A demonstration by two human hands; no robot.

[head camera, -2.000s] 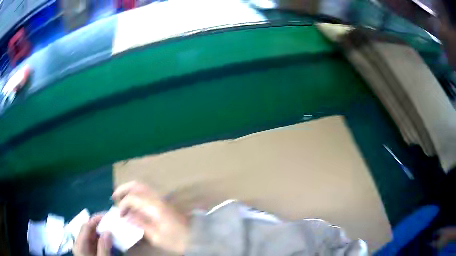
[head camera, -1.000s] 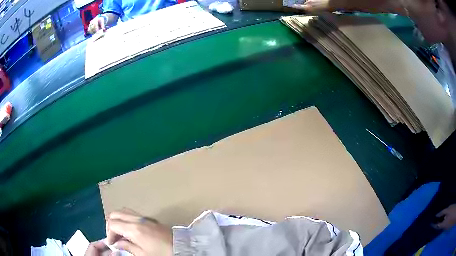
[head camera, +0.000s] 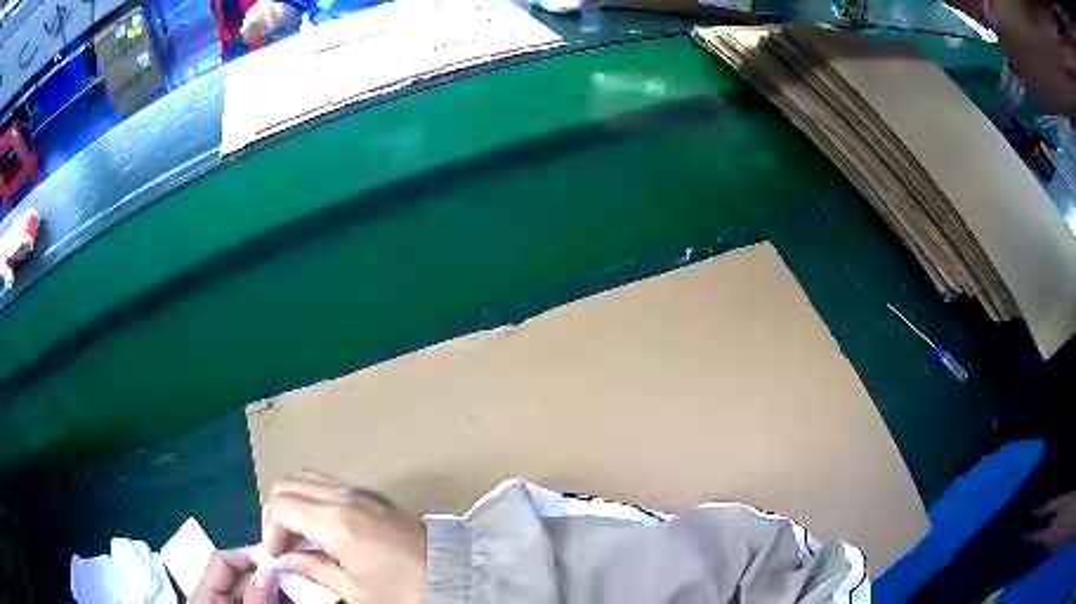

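My right hand, with a beige sleeve, is at the bottom left over the corner of a cardboard sheet. My left hand is beside it, cut off by the bottom edge. The fingertips of both hands meet on a small white piece, mostly hidden by the fingers and the frame edge. More white pieces lie in a loose heap on the green bench to the left of my hands.
A screwdriver lies right of the sheet. Stacked cardboard is at the upper right. A white-looking board lies across the bench. A person is at the right edge. A hand shows at the top left. A red stool is far left.
The view was blurred and tilted two seconds ago and is steadier now. My hands stay together on a white piece, which showed more fully before. The person at the upper right no longer shows an outstretched arm.
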